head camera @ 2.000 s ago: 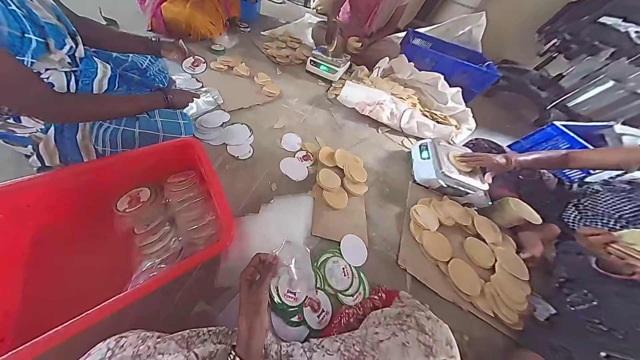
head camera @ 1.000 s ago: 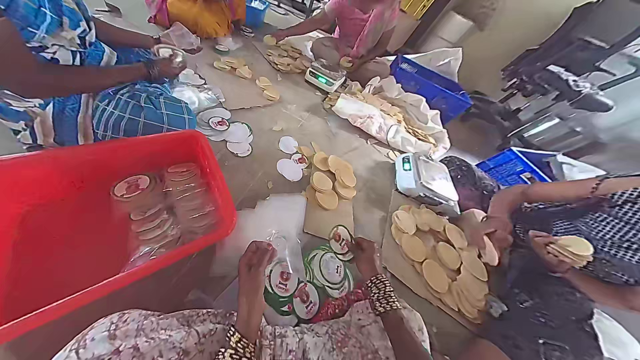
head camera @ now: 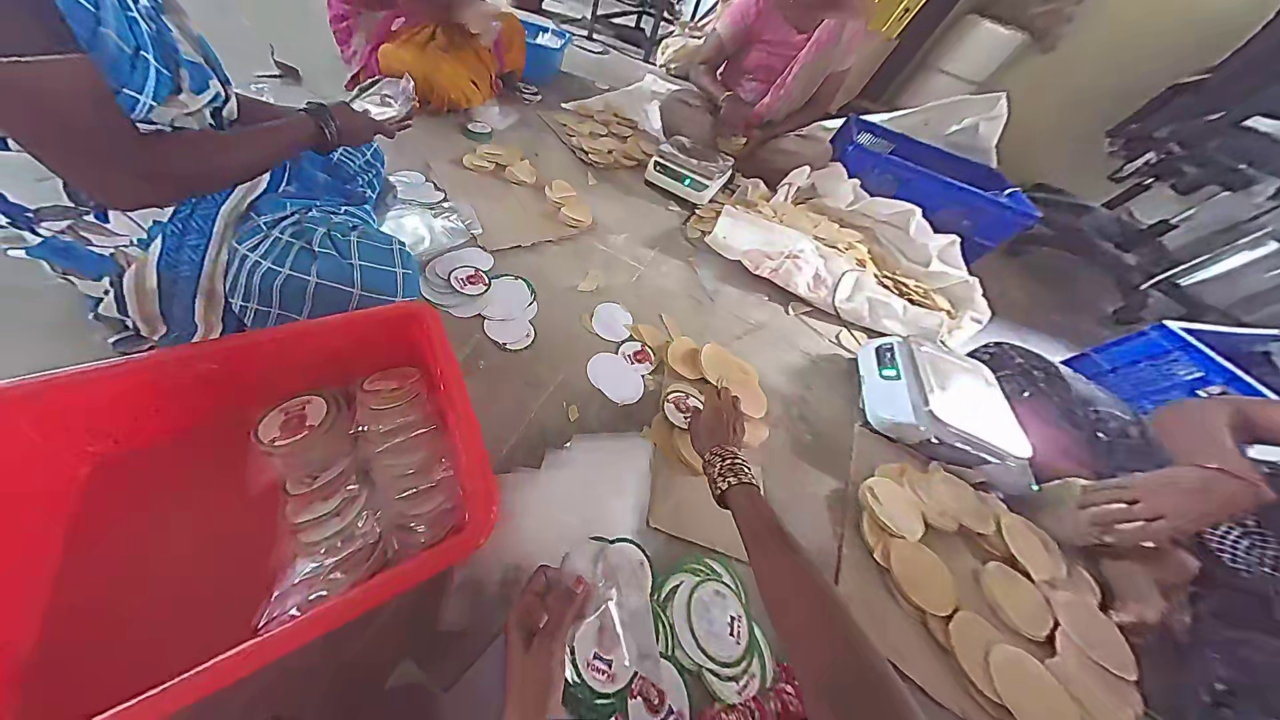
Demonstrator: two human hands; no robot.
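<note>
My left hand, low in the middle of the view, pinches the edge of a clear plastic bag; printed round labels lie under and beside it. My right hand reaches forward over a pile of round tan discs on a cardboard sheet. Its fingers are at a round printed label on that pile; whether they grip a disc is hidden. Green-rimmed round labels are heaped between my forearms. White round cards lie on the floor left of the pile.
A red tub at left holds bagged discs. At right are a digital scale, more tan discs and a co-worker's hands. Other people sit at left and at the back, near a white sack and a blue crate.
My right hand has moved forward from the green-rimmed labels to the pile of tan discs. The label now at its fingers lies on that pile. My left hand remains at the plastic bag.
</note>
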